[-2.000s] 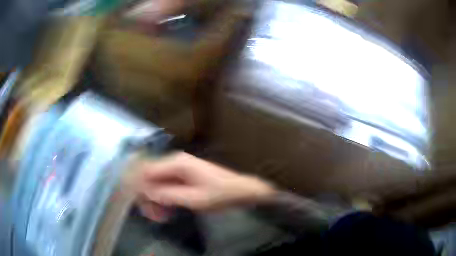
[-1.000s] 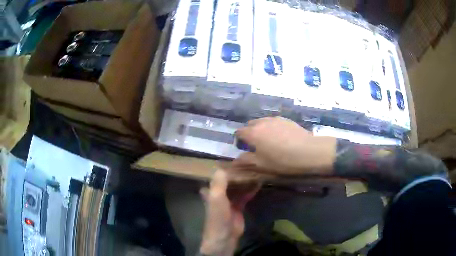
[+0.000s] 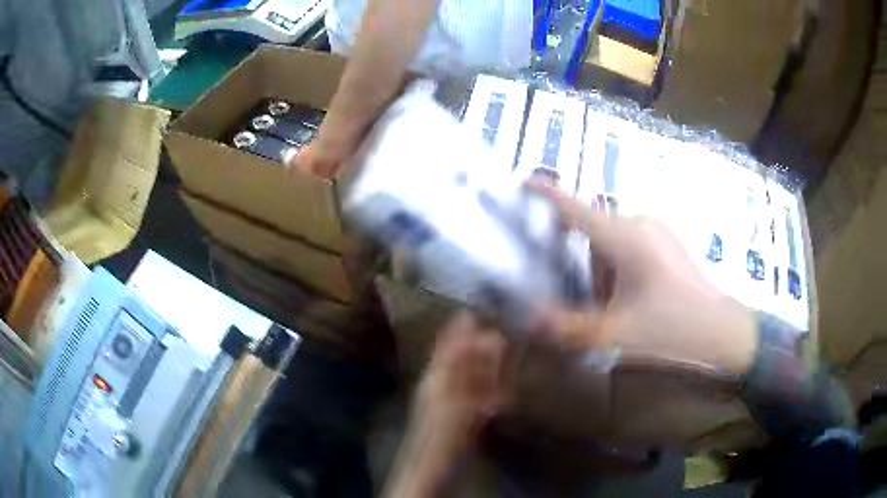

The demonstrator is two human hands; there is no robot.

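Observation:
A bundle of white smartwatch boxes point(image 3: 438, 209), blurred by motion, is tilted above the left part of the master carton. My right hand point(image 3: 652, 282) grips its right end, fingers spread over the top and side. My left hand point(image 3: 462, 374) is below its lower edge, blurred; I cannot tell whether it touches the bundle. The master carton point(image 3: 671, 399) holds rows of white boxes point(image 3: 681, 185) with watch pictures, edged by crinkled clear film.
The heat sealer point(image 3: 97, 379) stands at lower left with its red switch lit. A smaller carton point(image 3: 263, 204) with dark items is at upper left. Another person's arm point(image 3: 379, 78) reaches to its edge. Blue bins point(image 3: 622, 29) are at the back.
My right hand has risen from the carton's front row and now has a bundle of boxes in it. My left hand stays low near the carton's front. The other person's arm has come into view.

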